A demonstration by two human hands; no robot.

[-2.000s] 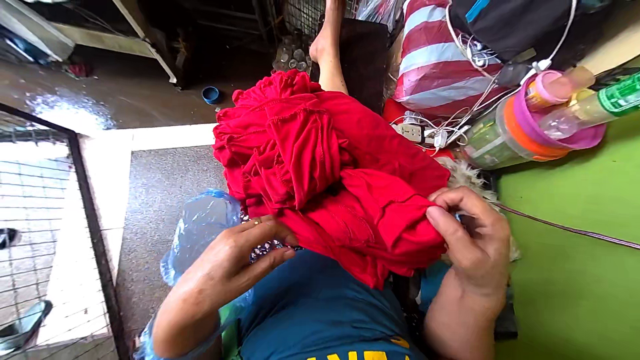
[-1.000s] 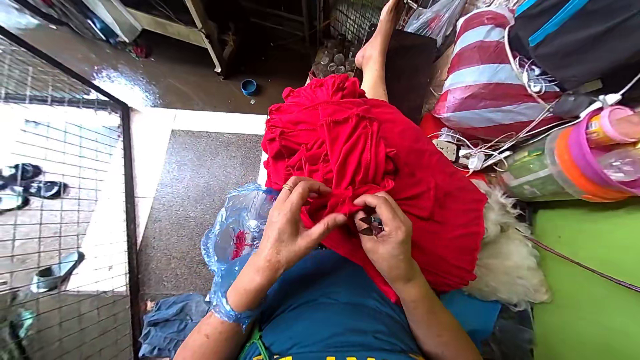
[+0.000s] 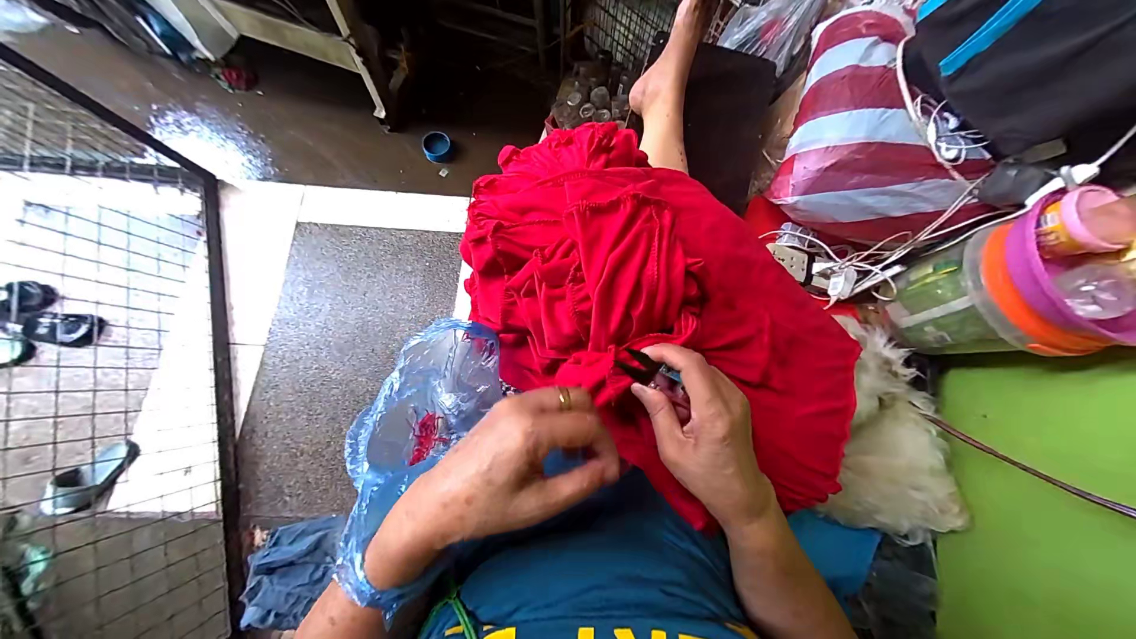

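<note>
A large heap of red fabric point(image 3: 612, 257), with gathered seams, lies over my lap. My right hand point(image 3: 701, 426) holds a small dark-bladed cutting tool point(image 3: 639, 365), its blades against the fabric near a bunched edge. Just left of it, my left hand point(image 3: 541, 453) has curled fingers over the near edge of the cloth; whether it pinches anything cannot be told. A thin blue plastic bag point(image 3: 426, 382) hangs around my left wrist, with red thread scraps point(image 3: 428, 437) inside.
A wire mesh gate point(image 3: 217, 355) stands at the left. Beyond the cloth are a small blue cup point(image 3: 437, 146) and a bare foot point(image 3: 652, 89). At right are a striped bag point(image 3: 843, 133), white cables point(image 3: 887, 253), plastic tubs point(image 3: 1003, 284) and a fluffy pale animal point(image 3: 896, 444).
Two seconds ago my hands were wide apart on the fabric; they came together near its middle. The dark tool has come into sight in my right hand. My left hand has since drawn back slightly.
</note>
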